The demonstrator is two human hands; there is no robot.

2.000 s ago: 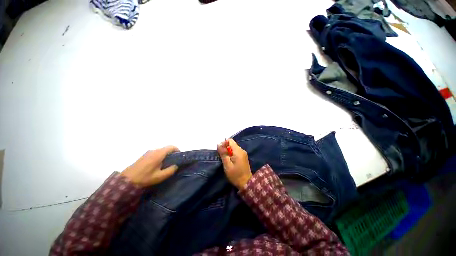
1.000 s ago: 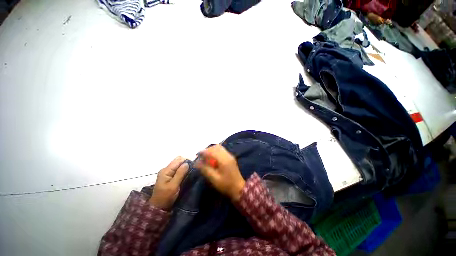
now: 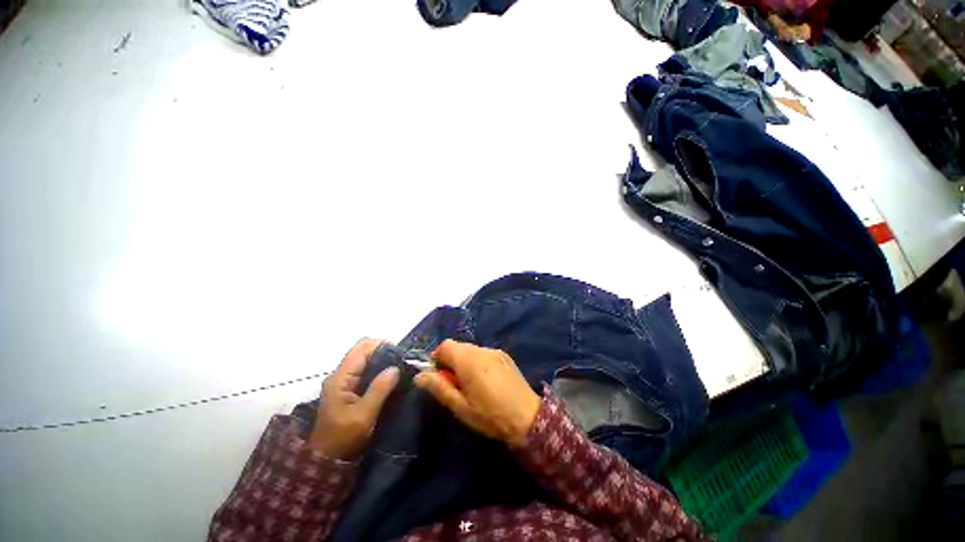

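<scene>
A dark-blue denim garment [image 3: 529, 328] with pale topstitching lies at the table's near edge and under both my hands. An oval opening at its right shows a greyish inside. My left hand [image 3: 354, 400] pinches a folded edge of the garment between thumb and fingers. My right hand [image 3: 481, 390] holds a small tool with red-orange handle and silvery tip [image 3: 421, 364]. The tip points left and lies at the denim edge beside my left fingertips. Most of the tool is hidden in my right hand.
A second dark denim garment [image 3: 783, 201] with round buttons lies at the right table edge, lighter denim [image 3: 725, 58] beyond it. A striped cloth [image 3: 249, 21] is at the far left. Green [image 3: 741, 476] and blue crates [image 3: 809, 455] stand low right. Part of a person shows at the top right.
My left hand has moved nearer my right hand and gathered the edge. My right hand has turned, and the tool's silvery tip now shows. The view has shifted, showing more at the top right.
</scene>
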